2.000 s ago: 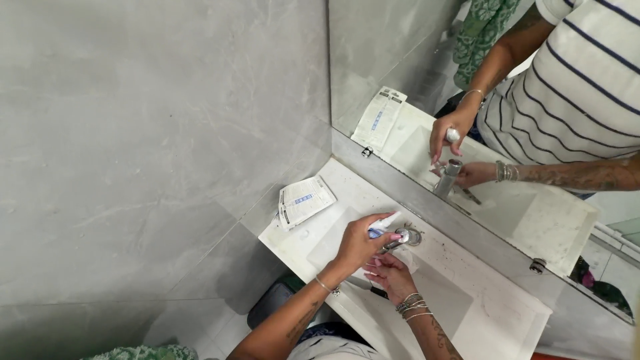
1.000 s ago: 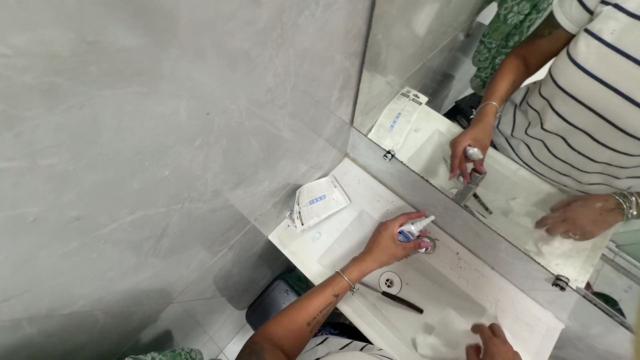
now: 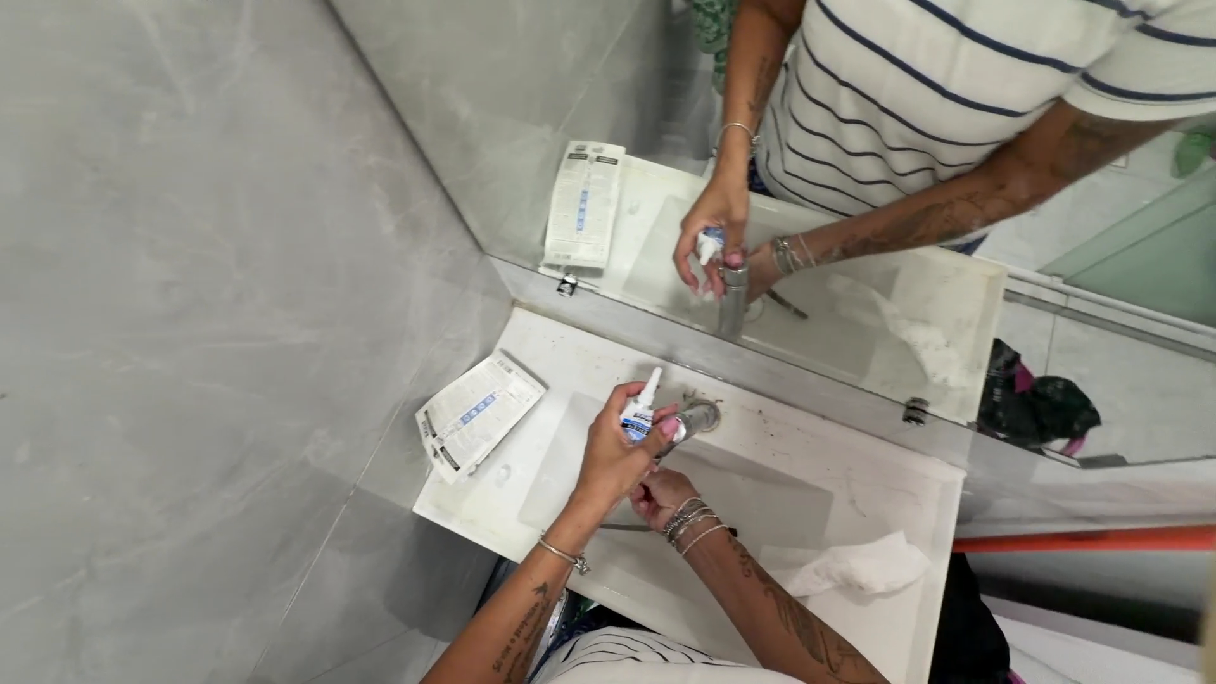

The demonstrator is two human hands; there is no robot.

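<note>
My left hand [image 3: 610, 458] holds a small white and blue bottle [image 3: 639, 418] with a pointed nozzle, tilted upward beside the chrome faucet [image 3: 701, 416]; its fingers also reach the faucet's head. Just below, under the spout, is my right hand [image 3: 665, 496] with its fingers curled; whether it holds anything is hidden. A slim tool with a dark end [image 3: 730, 532] lies in the white sink [image 3: 788, 484], mostly covered by my right hand and wrist. Crumpled white tissue [image 3: 869, 562] rests toward the sink's right side.
An opened printed package [image 3: 480, 415] lies on the counter's left corner. The mirror [image 3: 836, 332] behind the sink reflects both arms and a striped shirt. A grey wall [image 3: 209, 332] borders the left side, and a red-orange bar [image 3: 1083, 540] is at the right.
My right hand has moved left from the sink's right side to beneath the faucet. The crumpled tissue is now uncovered. My left hand still holds the bottle by the faucet.
</note>
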